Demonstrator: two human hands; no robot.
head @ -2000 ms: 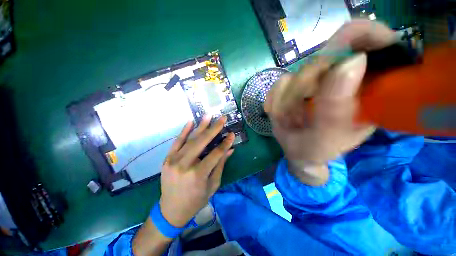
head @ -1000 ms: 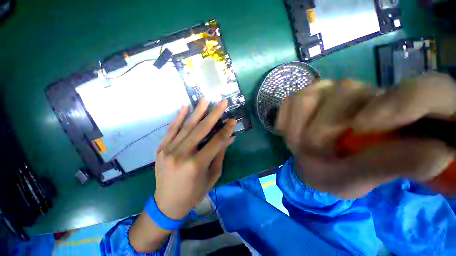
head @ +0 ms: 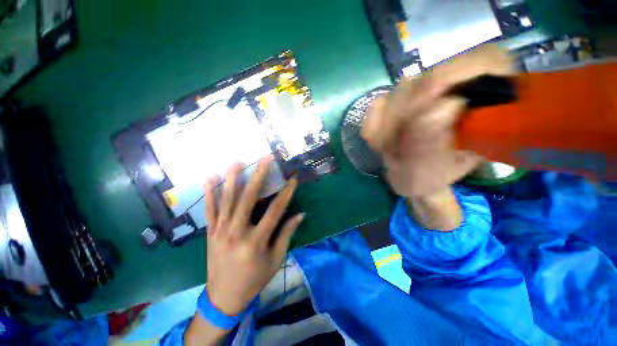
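Note:
The tablet assembly point(head: 210, 145) lies tilted on the green mat, with a silver-white middle and a bright circuit board at its right end. My left hand point(head: 247, 216), with a blue wrist strap, rests spread on its lower edge, holding nothing. My right hand point(head: 426, 128), blurred, grips the orange electric screwdriver point(head: 548, 121) near its black lever. The driver's tip is hidden by the hand or cannot be made out. The round perforated screw tray point(head: 358, 138) is partly behind my right hand. Screws cannot be made out.
Another tablet assembly point(head: 450, 30) lies at the back right, with a further part point(head: 555, 51) beside it. A dark stack of assemblies point(head: 51, 203) stands at the left, and another assembly point(head: 57, 30) at the top left. A green-rimmed spool point(head: 499, 171) shows under the screwdriver.
My right hand and the screwdriver have swung up and left, with the orange body now large at the right. My left hand has slid down and left along the tablet. The view has shifted.

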